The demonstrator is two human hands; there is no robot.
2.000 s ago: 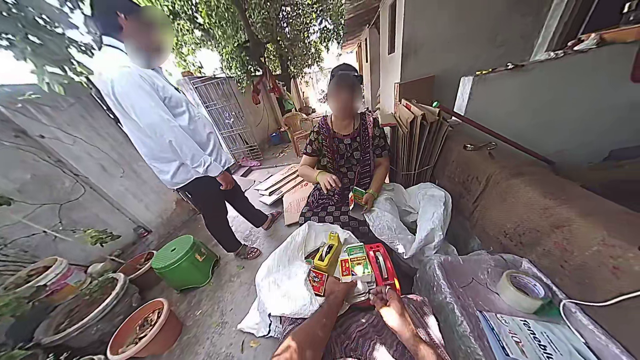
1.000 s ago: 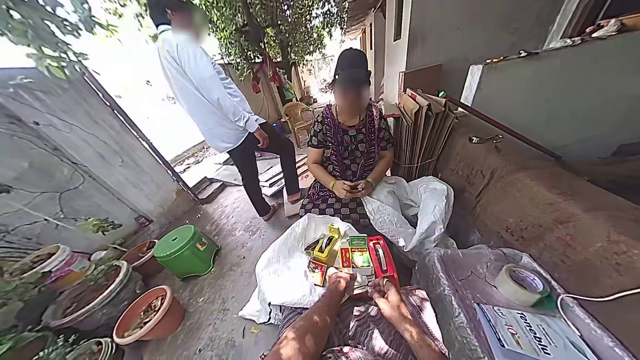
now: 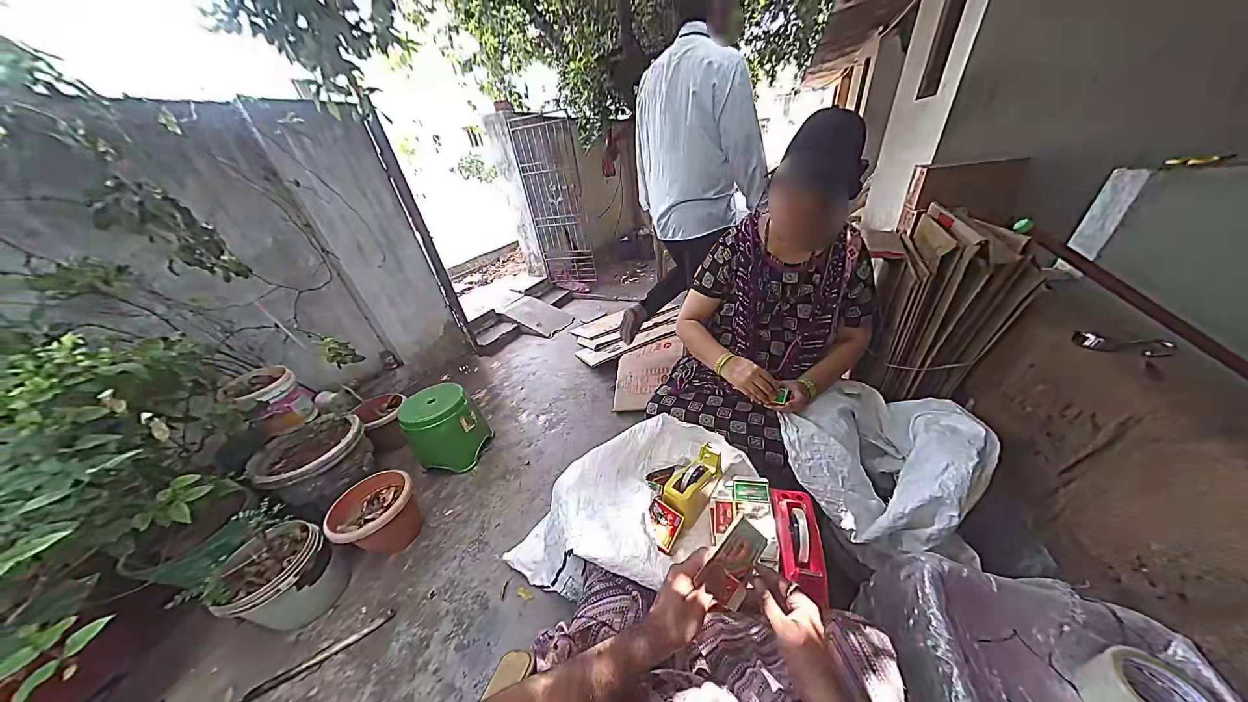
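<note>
Between my two hands, above my lap, small printed cardboard boxes (image 3: pixel 738 548) are held at a tilt. My left hand (image 3: pixel 682 595) grips their left side, and my right hand (image 3: pixel 792 606) has its fingers at their lower right. Just beyond lie a yellow tape dispenser (image 3: pixel 694 486) and more small red and green boxes (image 3: pixel 751 490) on a white woven sack (image 3: pixel 609 487). A red tape dispenser (image 3: pixel 801 546) stands right beside my right hand. Facing me, a seated person (image 3: pixel 780 331) holds a small green box (image 3: pixel 783 396) in both hands.
A second person (image 3: pixel 697 146) stands behind. To the left are a green plastic stool (image 3: pixel 444 427) and several plant pots (image 3: pixel 373 511). Bundled flat cardboard (image 3: pixel 951 302) leans at the right. A plastic-covered surface (image 3: pixel 1033 624) with a tape roll (image 3: pixel 1141 675) is at my lower right.
The standing person has moved from the left to behind the seated person and turned away. My hands have lifted small boxes in front of the dispensers. The view has shifted left.
</note>
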